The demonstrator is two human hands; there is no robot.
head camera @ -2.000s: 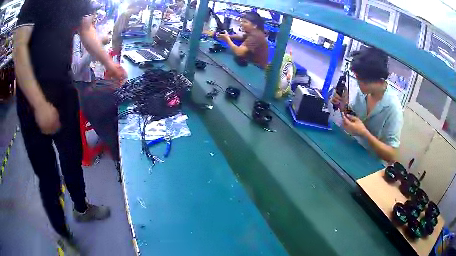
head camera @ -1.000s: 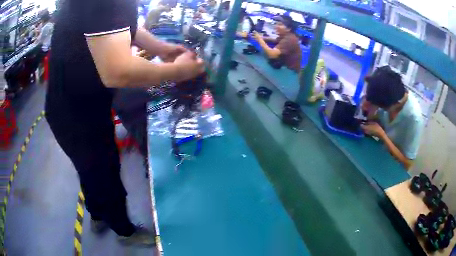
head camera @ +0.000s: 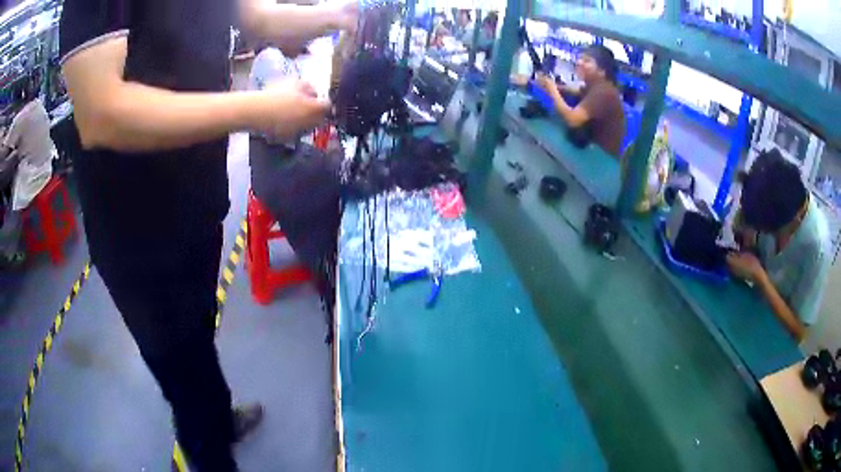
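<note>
Neither of my hands is in the picture. A standing person in black holds up a black cable bundle [head camera: 373, 92] at the upper left of the bench, with long leads hanging down. More black cables [head camera: 420, 164] lie on the bench behind it. A clear plastic bag [head camera: 415, 235] with a reddish patch lies under the hanging leads. Blue-handled pliers [head camera: 433, 289] lie at the bag's front edge. The blue-green bench [head camera: 452, 387] runs towards me.
Black round housings [head camera: 601, 227] sit on the green belt. More stand on a tan board [head camera: 784, 396] at lower right. A seated person opposite works beside a blue tray [head camera: 687, 263] with a boxy device. Green frame posts rise along the belt. Red stools [head camera: 267, 267] stand at left.
The view has swung left, so the bench sits further right. The standing person has lifted the cable bundle off the bench. The person opposite has bent their head down over their hands.
</note>
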